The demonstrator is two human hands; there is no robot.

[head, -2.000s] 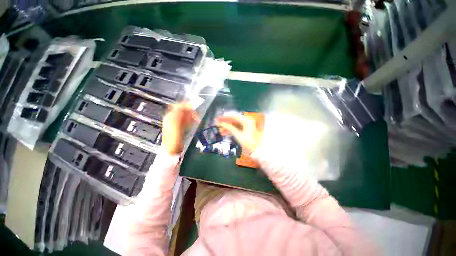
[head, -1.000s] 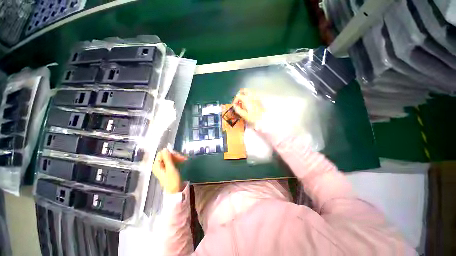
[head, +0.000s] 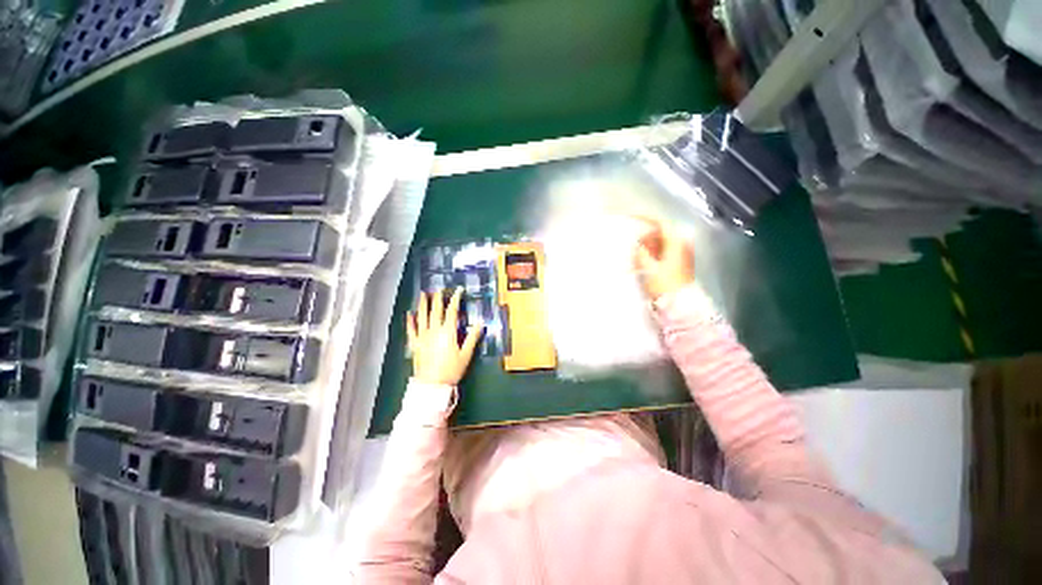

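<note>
The orange jig (head: pixel 529 326) lies flat on the green bench, with a dark square recess near its top. The sticker sheet (head: pixel 474 265), with dark squares on shiny backing, lies against its left side. My left hand (head: pixel 443 343) rests with spread fingers on the lower left of the sheet. My right hand (head: pixel 665 261) is over the whitish clear film pile (head: pixel 588 303) right of the jig, fingers bent and blurred; whether it holds anything cannot be told.
A blister tray (head: pixel 211 314) with two columns of black housings lies at the left, over white interleaf sheets. A bagged tray (head: pixel 57 251) is at the far left. Shiny dark wrapped parts (head: pixel 731 171) lie at the back right. Stacked trays (head: pixel 903 137) stand at the right.
My right hand has moved off the jig's recess, rightward over the film pile. My left hand has moved from the bench's front edge up onto the sticker sheet and spread its fingers.
</note>
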